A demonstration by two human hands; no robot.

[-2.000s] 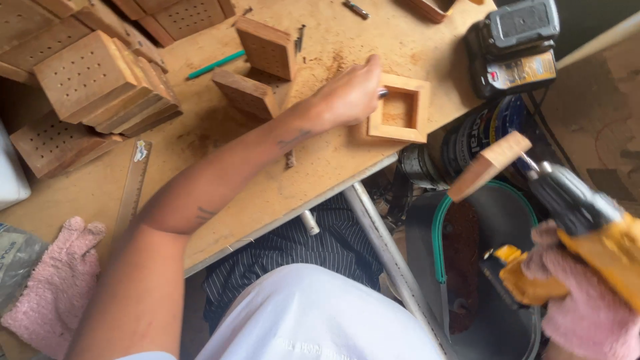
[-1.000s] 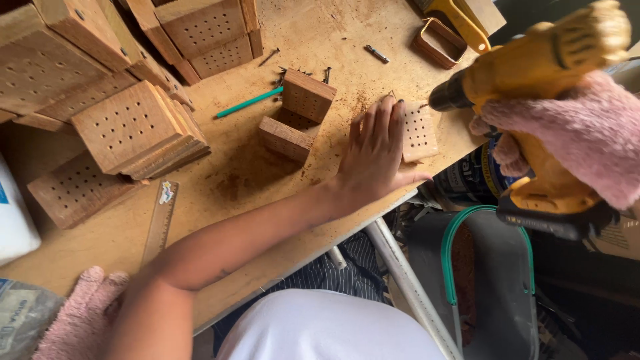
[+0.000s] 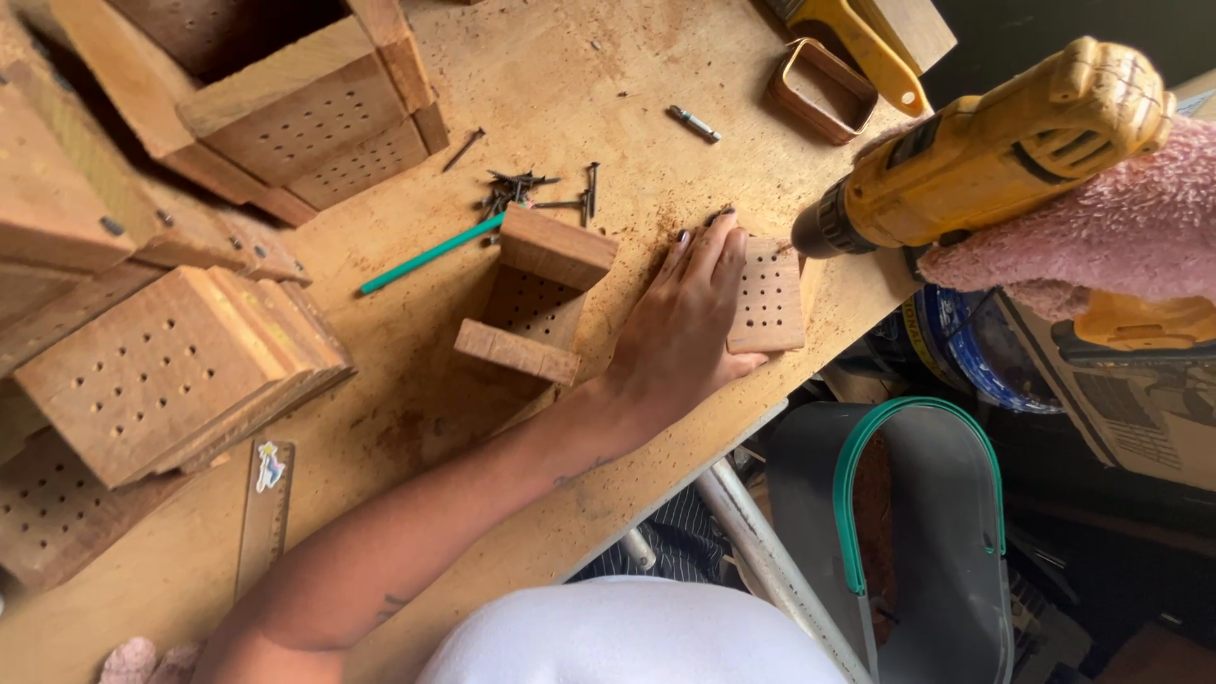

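Note:
My bare left hand [image 3: 689, 313] presses on a small wooden block with rows of drilled holes [image 3: 771, 299] near the table's front edge, its thumb along the near side. In my right hand [image 3: 1092, 218], which wears a fuzzy pink glove, is a yellow cordless drill [image 3: 988, 142]. The drill's chuck hangs at the block's upper right corner; the bit's tip cannot be made out clearly. Left of my left hand stands a U-shaped wooden piece [image 3: 537, 299] with a holed base. A green pencil [image 3: 432, 254] and a pile of dark screws [image 3: 513, 190] lie behind it.
Stacked holed wooden blocks [image 3: 142, 370] and wooden boxes [image 3: 313, 123] fill the left. A ruler [image 3: 264, 513] lies near my forearm. Further back are a driver bit [image 3: 695, 123], a small open tin [image 3: 825, 90] and a yellow-handled brush [image 3: 869, 52]. A grey bin [image 3: 912, 560] stands below the edge.
The drill has moved from beside the table to above the block at the table's edge. A wooden piece was at the drill's bit two seconds ago; the open frame under my left hand now shows a holed top.

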